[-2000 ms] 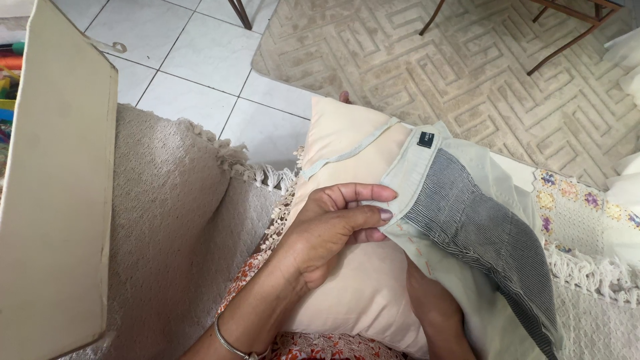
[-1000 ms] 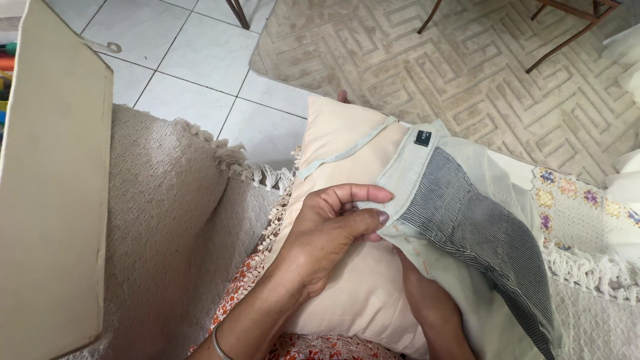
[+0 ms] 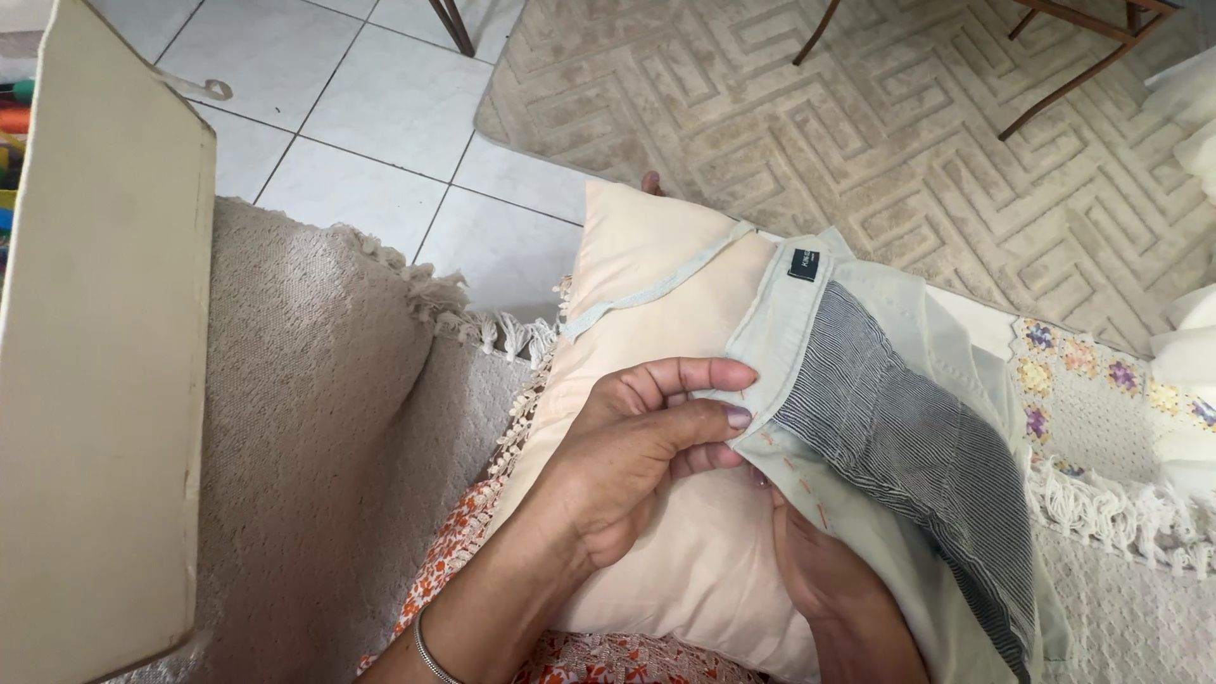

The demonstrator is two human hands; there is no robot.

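My left hand (image 3: 646,446), with a silver bracelet at the wrist, pinches the waistband edge of a pale green garment (image 3: 883,503) between thumb and fingers. The garment has a dark label and a striped inner panel (image 3: 912,418); orange stitches run along its edge. From beneath, my right hand (image 3: 826,570) reaches under the cloth, its fingers mostly hidden by it, so its grip does not show. A peach pillow (image 3: 684,551) lies under both hands, and a thin pale fabric strip (image 3: 655,290) crosses its upper part.
At the left stands a cream board or lid (image 3: 104,361), with colourful items partly visible behind it. Woven fringed covers (image 3: 304,399) lie on both sides of the pillow. Beyond are a tiled floor (image 3: 380,114), a patterned rug (image 3: 807,123) and brown metal furniture legs (image 3: 1073,85). Fingertips or toes show past the pillow's top.
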